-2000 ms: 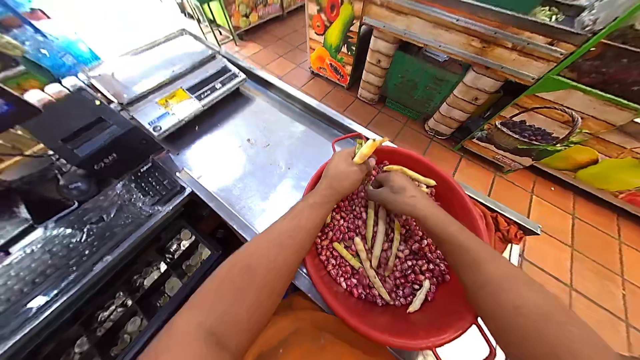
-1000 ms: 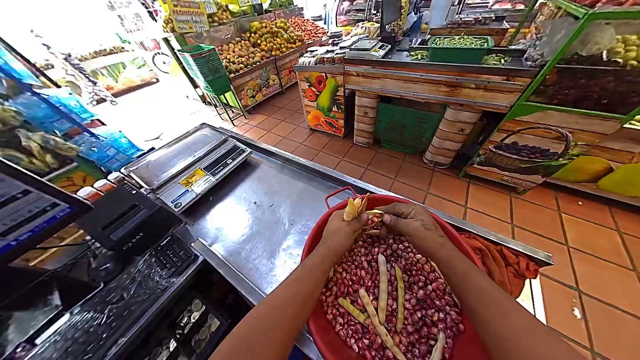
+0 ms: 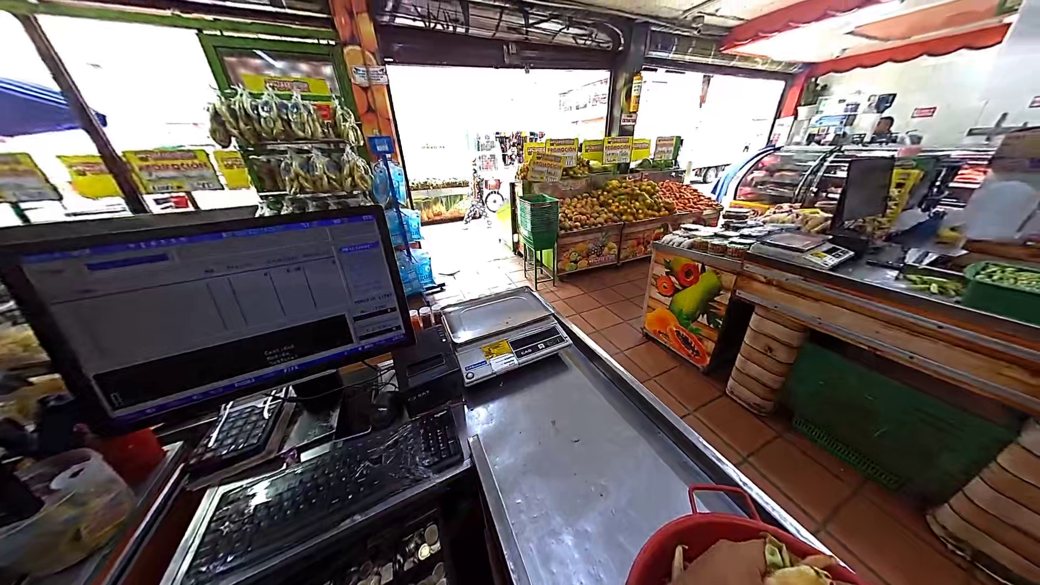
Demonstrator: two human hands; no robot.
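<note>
The red plastic colander (image 3: 650, 554) is cut off by the bottom edge at right, its looped handle standing over the steel counter. Inside it, a blurred part of my left hand (image 3: 725, 564) lies against pale, dry bean pods (image 3: 784, 562). The fingers are cropped, so their grip does not show. My right hand cannot be made out. The loose beans are hidden.
The steel counter (image 3: 569, 439) runs from the colander to a weighing scale (image 3: 516, 345). At left stand a monitor (image 3: 219, 301), a keyboard (image 3: 325, 479) and an open coin drawer (image 3: 406, 556). Across the tiled aisle is another counter (image 3: 894, 305).
The view has swung up and left, bringing the monitor and shop front in and most of the colander out. Both hands were over the beans earlier, the left holding pods.
</note>
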